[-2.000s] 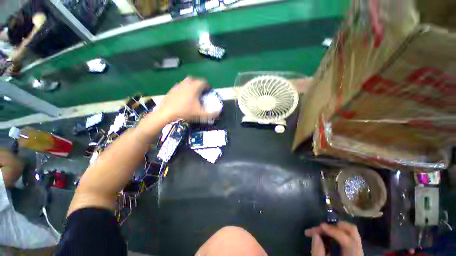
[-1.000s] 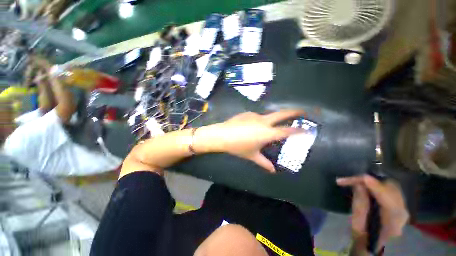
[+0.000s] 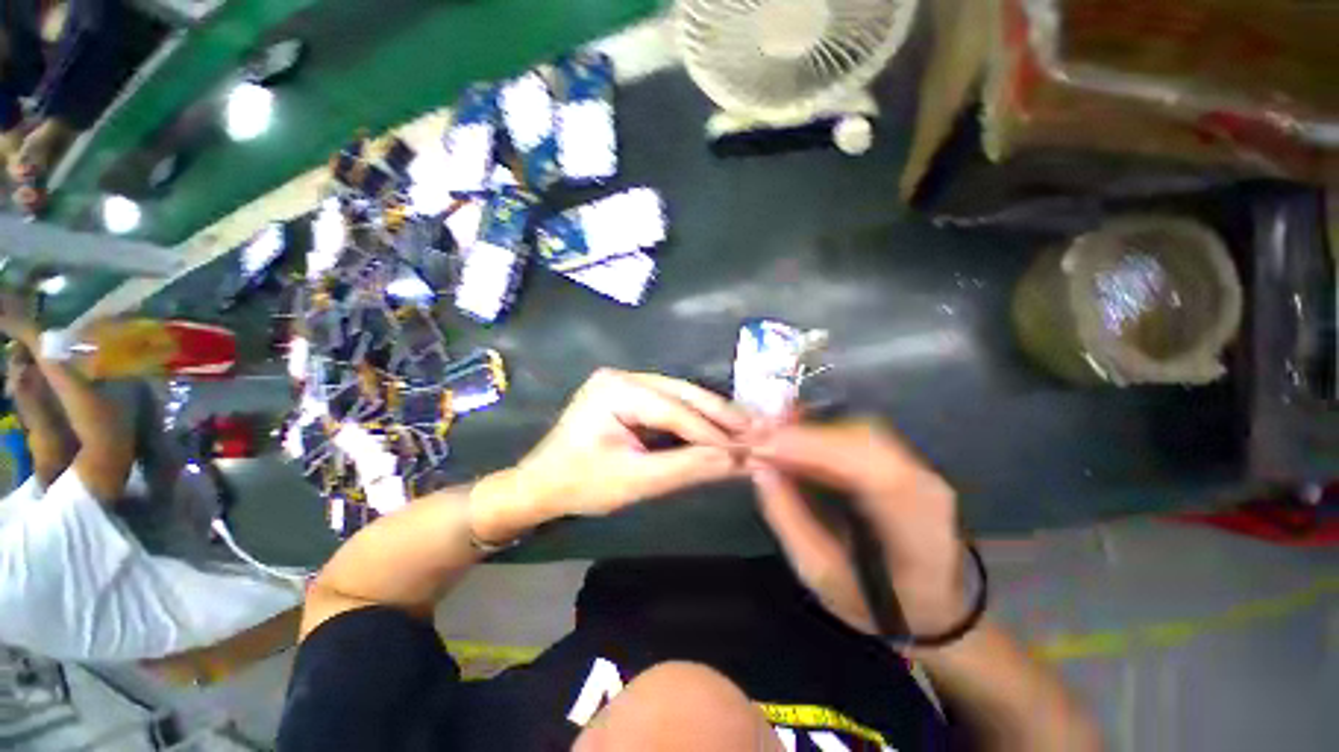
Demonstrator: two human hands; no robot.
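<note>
A phone mainboard [image 3: 767, 367], white with a little blue at its top end, lies on the dark green mat in front of me. My left hand [image 3: 632, 448] reaches in from the left, thumb and fingertips pinched together at the board's lower end. They cover that end, and what they pinch is hidden. My right hand [image 3: 874, 514] is closed around the black handle of the soldering iron [image 3: 869, 566]. Its fingertips meet the left ones at the board. The iron's tip cannot be made out.
A pile of LCD modules [image 3: 389, 345] lies left, with waiting mainboards [image 3: 492, 265] beside it. A cream fan [image 3: 793, 44] and cardboard box [image 3: 1160, 88] stand behind. A round container [image 3: 1153, 309] stands right. The green conveyor [image 3: 353, 59] runs back left. Another person's arm [image 3: 88, 426] is far left.
My left hand first reached over the waiting boards, then brought a mainboard to the mat's middle. My right hand has moved left from beside the round container to this board. The view has shifted.
</note>
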